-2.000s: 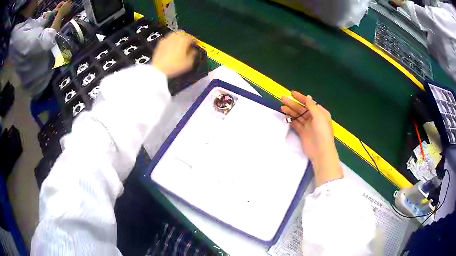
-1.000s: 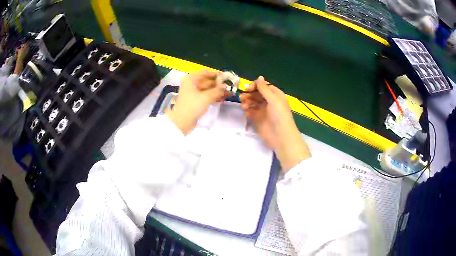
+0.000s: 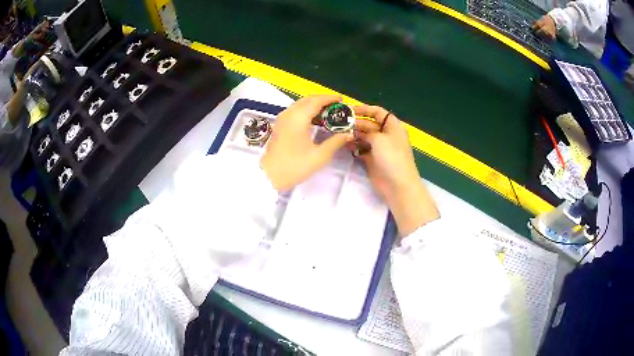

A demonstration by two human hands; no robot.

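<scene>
My left hand (image 3: 300, 142) holds a round watch head (image 3: 338, 117) with a silver rim and a dark face showing some green, above the far edge of the blue-rimmed tray (image 3: 300, 306). My right hand (image 3: 386, 156) is at the right side of the watch head, fingers bent, with a thin black cable (image 3: 387, 119) over them. Whatever its fingertips pinch is hidden. A second watch head (image 3: 257, 130) lies in the tray's far left compartment.
A black foam tray (image 3: 149, 111) with silver rings stands at left. A yellow-edged green conveyor (image 3: 334, 52) runs behind. A record sheet (image 3: 486, 278), power strip (image 3: 562, 226) and black bin with papers (image 3: 566, 177) are at right. Another person's hand (image 3: 546, 26) shows at top right.
My left hand has come from the black foam tray to above the blue-rimmed tray with a watch head. Since a second ago, the watch head's dark face has turned into view.
</scene>
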